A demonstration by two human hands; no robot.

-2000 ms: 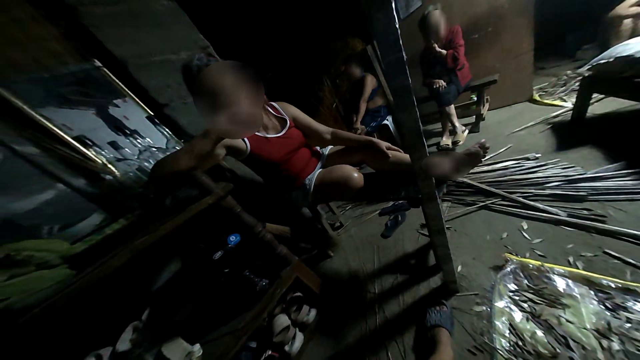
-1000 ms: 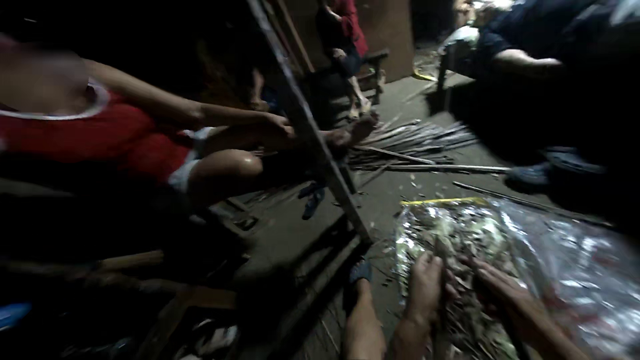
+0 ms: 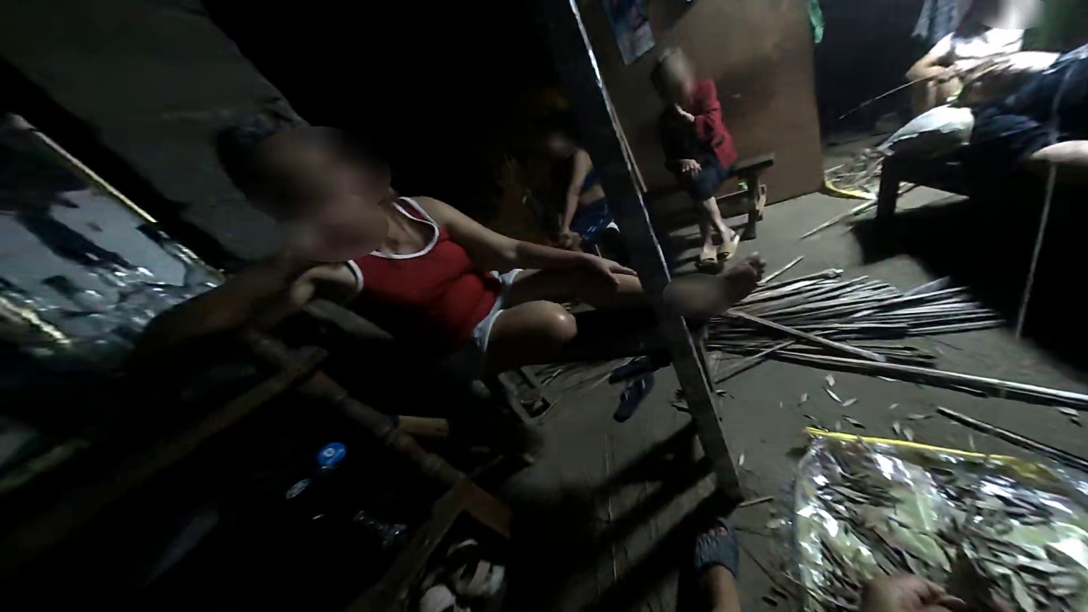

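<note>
At the bottom right edge, part of one of my hands, seemingly my left hand, shows low over a clear plastic sheet with a yellow edge. Loose leaves, some green and many dark and dry, cover the sheet. The fingers are cut off by the frame, so whether they hold anything cannot be told. A dark leaf-like piece is just right of this hand. My right hand is not visible.
A post crosses the middle. Behind it a person in a red top sits with a leg stretched out. Long thin sticks lie on the floor. Farther back, a person sits on a wooden bench. A wooden frame stands at lower left.
The view has swung left and up. Both my hands showed over the leaves one second ago; now only part of one is seen at the bottom edge.
</note>
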